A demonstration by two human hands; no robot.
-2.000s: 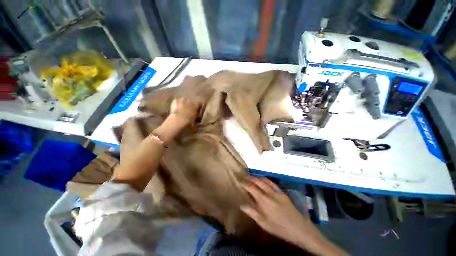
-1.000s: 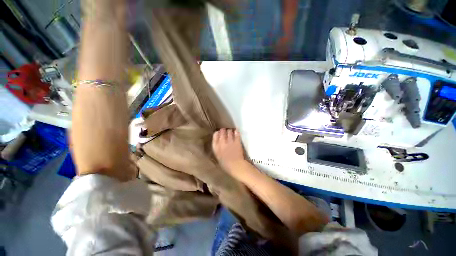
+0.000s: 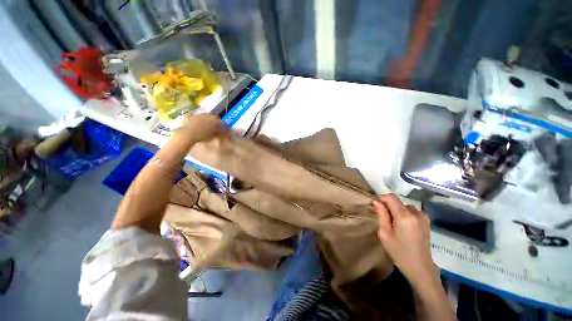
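A limp brown garment piece [image 3: 288, 182] lies across the left part of the white table and hangs over its front edge towards my lap. My left hand [image 3: 204, 128] grips its upper left end near the table's left end; the fingers are blurred. My right hand [image 3: 401, 224] pinches its right end just left of the dark opening in the table. The cloth is stretched between both hands, with a long seam or fold along it. The white overlock machine [image 3: 527, 94] stands to the right, apart from the cloth, its grey cloth plate [image 3: 433, 147] uncovered.
Black-handled snips [image 3: 540, 236] lie right of the dark table opening [image 3: 461, 222]. A grey strip [image 3: 270, 106] lies at the table's back left. Brown cloth [image 3: 222, 241] hangs below the table at left. A yellow bag [image 3: 179, 88] sits on the neighbouring table, with blue bins [image 3: 128, 172] below.
My left hand has come down from the top of the view, drawing the cloth out leftward. My right hand now pinches the cloth's right end. The view has shifted left.
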